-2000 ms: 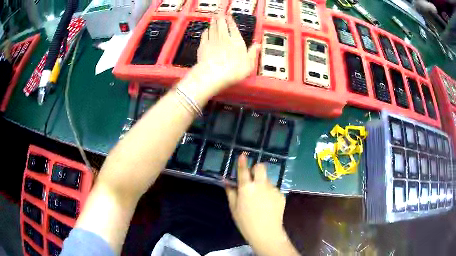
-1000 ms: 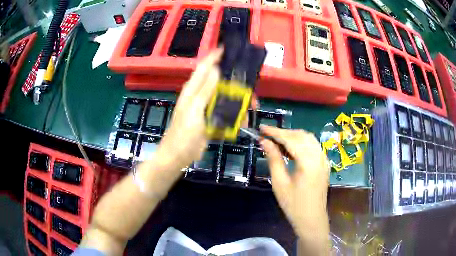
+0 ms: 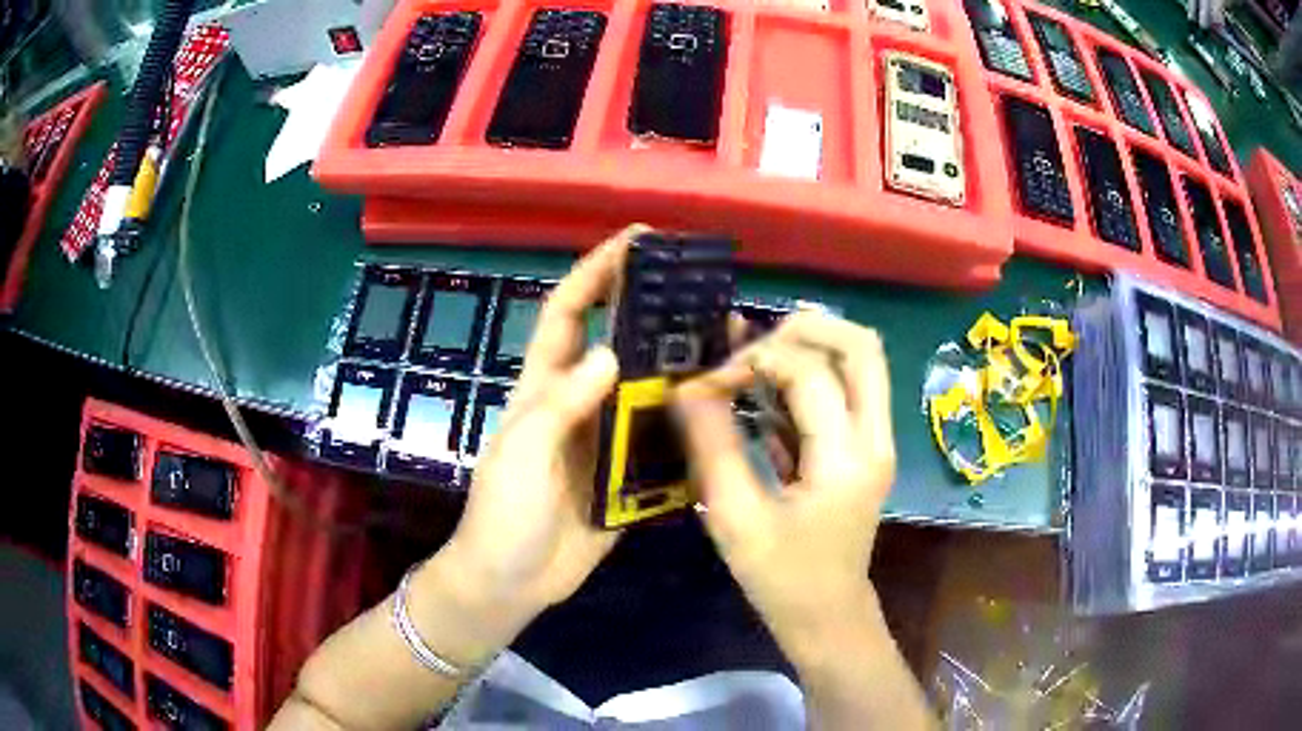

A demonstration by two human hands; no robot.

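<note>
A black keypad phone [image 3: 677,293] is held upright in front of me, with its keypad end up. A yellow adhesive backing [image 3: 618,457] frames its screen opening at the lower end. My left hand [image 3: 521,471] grips the phone from its left side. My right hand [image 3: 807,471] has its fingertips at the upper right of the yellow frame. The fingertips are blurred, and I cannot tell whether they hold a tool. A lens sheet [image 3: 414,364] lies on the green bench behind my hands, partly hidden by them.
A red foam tray [image 3: 571,179] holds black phones and one cream phone body [image 3: 921,129] behind. Yellow liners [image 3: 1000,400] lie heaped at right, beside a stack of lens sheets [image 3: 1092,457]. Another foam tray [image 3: 257,571] is lower left. A cable [image 3: 193,300] crosses the bench at left.
My left hand went from the tray to holding a phone, which is now lower and more upright. One tray slot lost its cream body. My right hand moved from the lens sheet to the yellow frame.
</note>
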